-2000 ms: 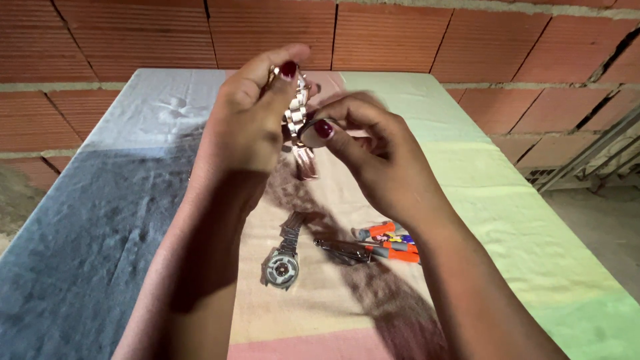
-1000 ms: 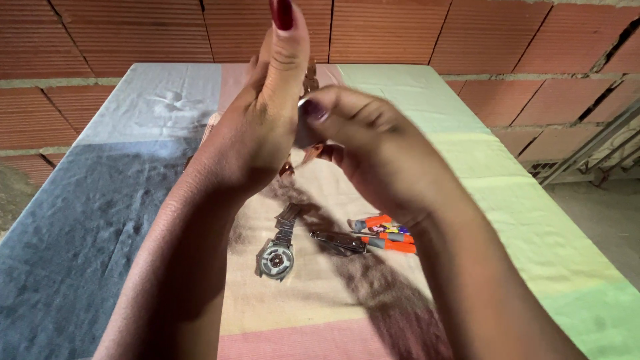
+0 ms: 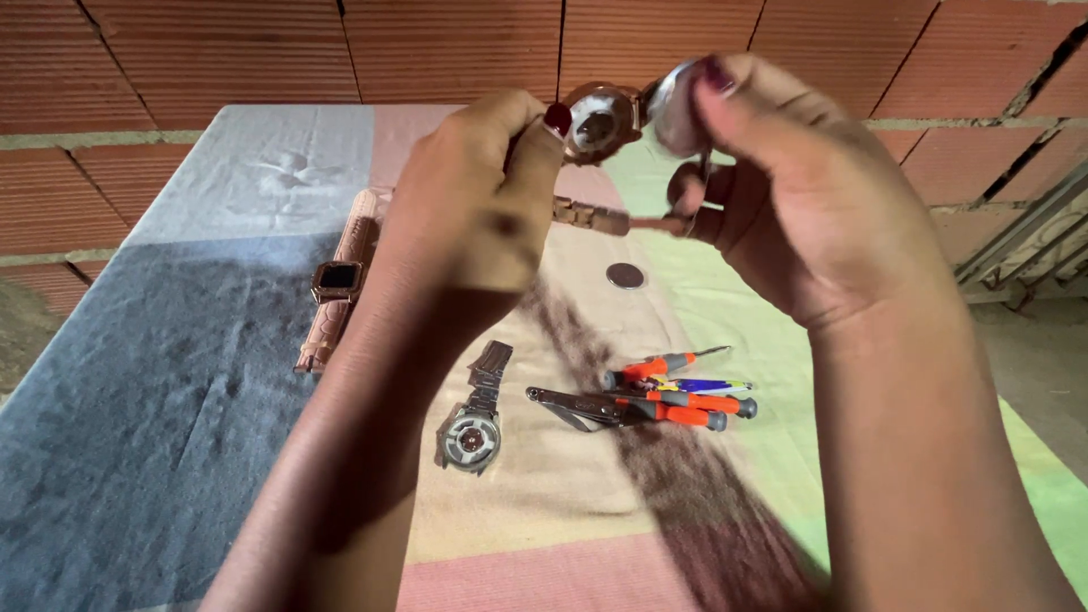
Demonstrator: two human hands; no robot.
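My left hand (image 3: pixel 484 195) holds a rose-gold wristwatch (image 3: pixel 597 123) by its round case, raised above the far part of the table, with part of the metal bracelet hanging below. In my right hand (image 3: pixel 790 170) is a shiny rounded object (image 3: pixel 677 110), blurred, pinched under the thumb right beside the watch. The right fingers also touch the end of the bracelet. A small round metal disc (image 3: pixel 626 275) lies on the cloth below the hands. Nearer to me lies a dark metal wristwatch (image 3: pixel 471 438) with its strap stretched away from me.
Several orange-and-grey screwdrivers (image 3: pixel 693 401) lie beside a nail clipper (image 3: pixel 582 406) and a blue patterned tool (image 3: pixel 710 386). A smartwatch with a pink strap (image 3: pixel 338 276) rests left of my left forearm. The colour-blocked tablecloth (image 3: pixel 170 357) reaches a hollow-brick wall (image 3: pixel 450 51).
My hands have moved apart, bringing the watch case and the shiny object into view between them. The disc and the pink-strapped smartwatch now show on the cloth.
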